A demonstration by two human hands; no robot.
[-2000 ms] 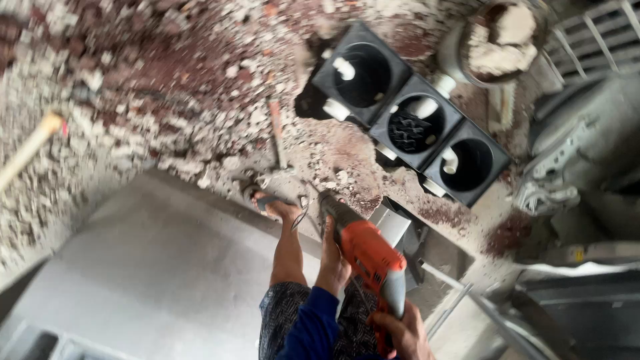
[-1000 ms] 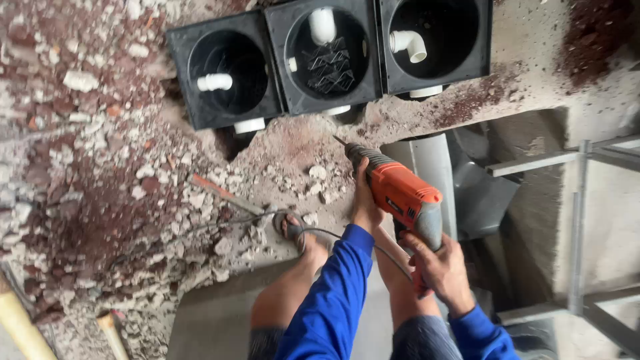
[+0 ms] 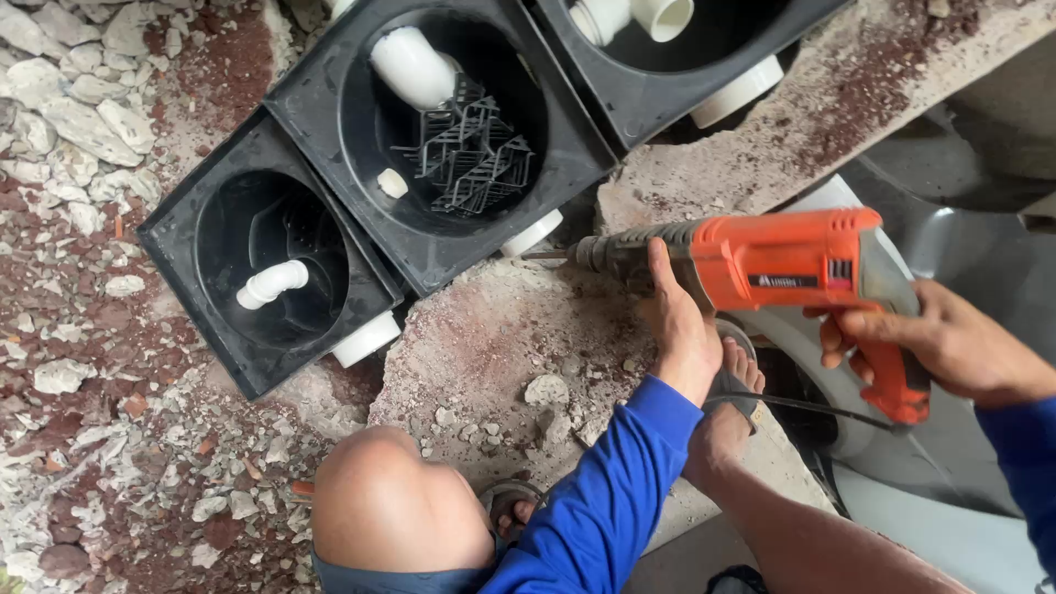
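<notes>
An orange and grey rotary hammer drill [image 3: 775, 260] lies level across the view, its bit pointing left. My left hand [image 3: 681, 322] supports it from below, around the grey front part behind the chuck. My right hand [image 3: 949, 338] holds the rear grip, with the thumb and fingers near the trigger. The bit [image 3: 544, 255] reaches the broken concrete edge [image 3: 511, 285], just below a white pipe stub [image 3: 532, 233] on the middle black plastic box [image 3: 309, 78]. Whether the tip touches the concrete I cannot tell. A black cord [image 3: 808, 406] runs from the grip towards my feet.
Two more black boxes, left [image 3: 247, 379] and upper right [image 3: 643, 107], hold white pipe elbows. Rubble [image 3: 99, 289] covers the left side. My sandalled feet stand on the concrete close below the drill. Grey plastic sheeting [image 3: 982, 256] lies in a recess at right.
The view has moved much nearer the boxes. The drill has swung from a slant to level, with its bit now at the concrete by the middle box. My knee is now bent beside it.
</notes>
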